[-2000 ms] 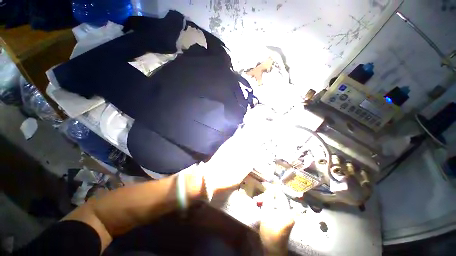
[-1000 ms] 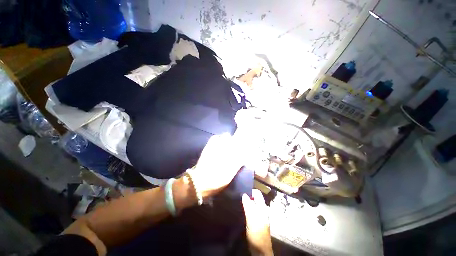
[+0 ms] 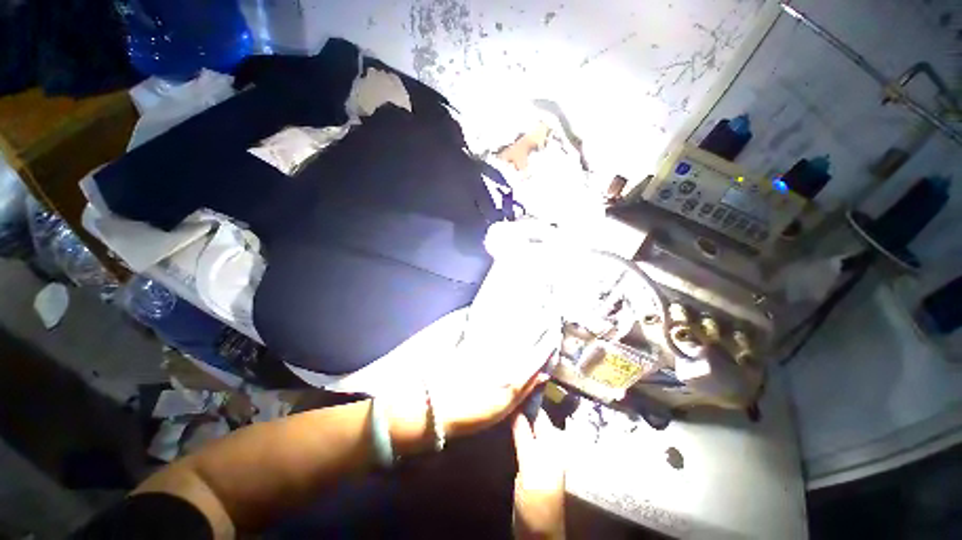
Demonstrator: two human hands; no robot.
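My left hand (image 3: 491, 364) reaches in from the lower left, its fingers washed out by glare beside the needle area of the overlock machine (image 3: 701, 396). My right hand (image 3: 539, 454) is just below it, fingertips up at the machine's front edge. A small dark piece of cloth (image 3: 534, 405) shows between the two hands; the glare hides how the fingers hold it. A yellow patch (image 3: 614, 366) on the machine's front is right of my hands. A large heap of navy panels (image 3: 359, 253) lies left of the machine.
A cream control panel (image 3: 723, 200) stands behind the machine, with dark thread cones (image 3: 807, 177) behind it. A thread stand rod (image 3: 844, 53) is at upper right. White paper (image 3: 227, 276) lies under the panels. A brown box (image 3: 74, 142) and blue plastic (image 3: 188, 32) are at upper left.
My left hand has moved right and forward to the needle area since one second ago. The dark cloth between the hands shows less. My right hand has stayed near the machine's front edge.
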